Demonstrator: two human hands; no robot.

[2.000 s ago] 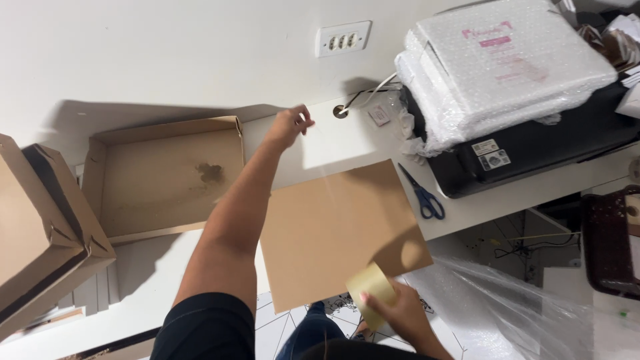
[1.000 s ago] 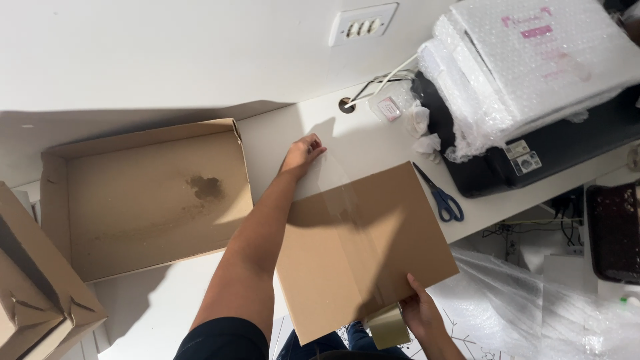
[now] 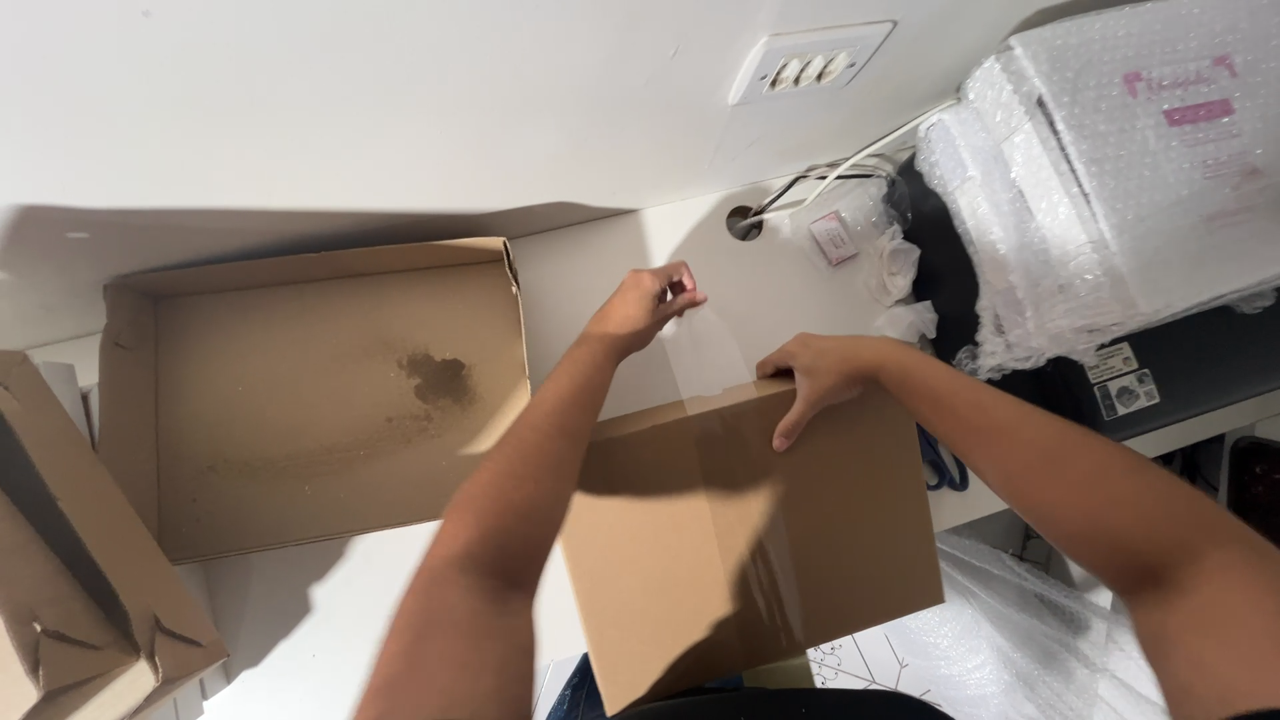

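A closed cardboard box (image 3: pixel 650 530) lies at the table's front edge, with a strip of clear packing tape (image 3: pixel 745 520) running across its top. The tape's loose end stretches past the box's far edge to my left hand (image 3: pixel 648 305), whose fingertips pinch it above the white table. My right hand (image 3: pixel 825 375) grips the far edge of the box, thumb on top and fingers over the side, just right of the tape. Below the near edge of the box, part of a yellowish tape roll (image 3: pixel 785 673) shows, mostly hidden.
An open, stained cardboard tray (image 3: pixel 300 400) stands left, beside more folded cardboard (image 3: pixel 110 580). Scissors with blue handles (image 3: pixel 942 462) lie partly behind the box. Bubble-wrapped packages (image 3: pixel 1130 170) rest on a black device (image 3: pixel 1180 370) at right. Cables (image 3: pixel 830 185) pass through a table hole near a wall socket (image 3: pixel 812 65).
My right hand has moved from the near side of the box, where it was by the tape roll, to the far edge. My left hand still holds the tape end.
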